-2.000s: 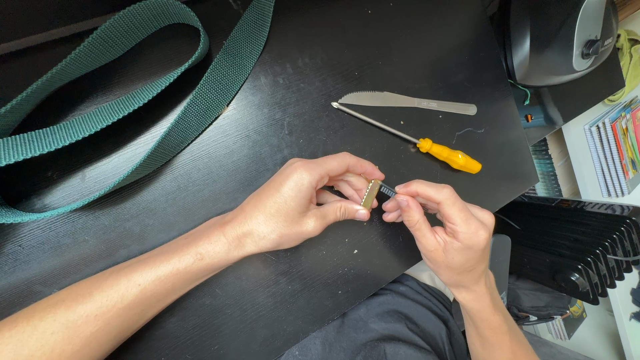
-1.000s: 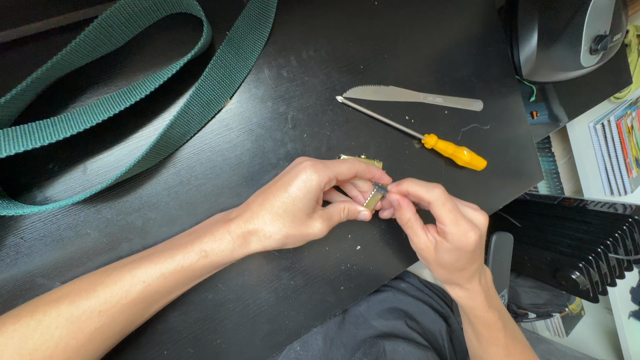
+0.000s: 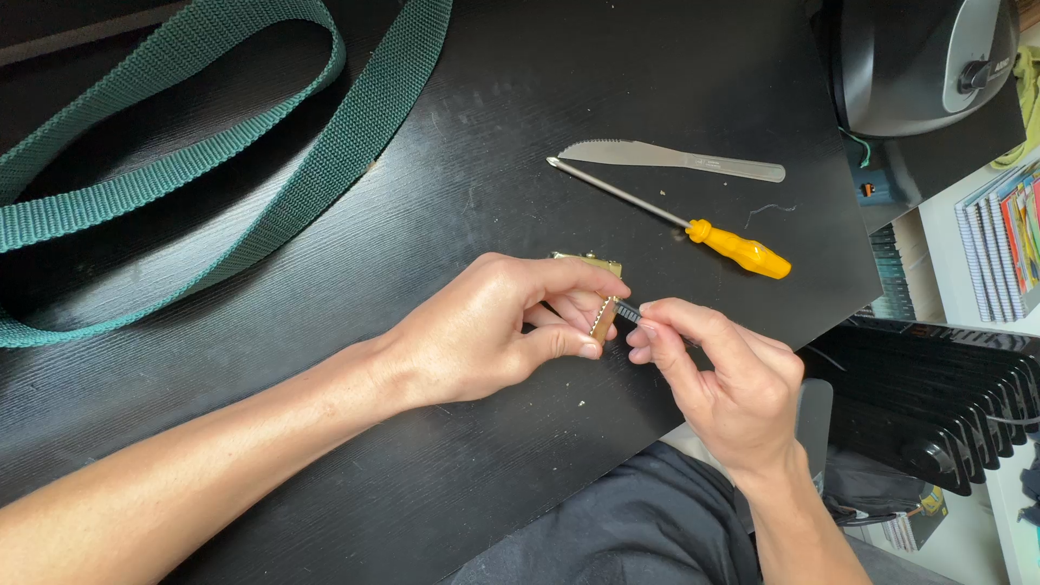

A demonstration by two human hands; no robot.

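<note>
My left hand (image 3: 520, 325) pinches a small brass-coloured metal piece with a toothed edge (image 3: 603, 318) between thumb and fingers. Right beside it, my right hand (image 3: 719, 370) grips a small dark ribbed strip (image 3: 627, 311) whose tip meets the toothed piece. Another brass-coloured metal part (image 3: 597, 262) shows just behind my left fingers; its lower side is hidden. Above my hands lie a screwdriver with a yellow handle (image 3: 743, 250) and a serrated table knife (image 3: 650, 153). A green webbing strap (image 3: 325, 175) lies in loops at the upper left.
The black tabletop (image 3: 341, 487) carries small crumbs and a thread. A black and silver appliance (image 3: 910, 73) stands at the upper right. Beyond the table's right edge are a black finned radiator (image 3: 918, 398) and spiral-bound notebooks (image 3: 995, 244) on a white shelf.
The dark strip was turned across the toothed piece one second ago and now points at its side from the right. Both hands have stayed close together.
</note>
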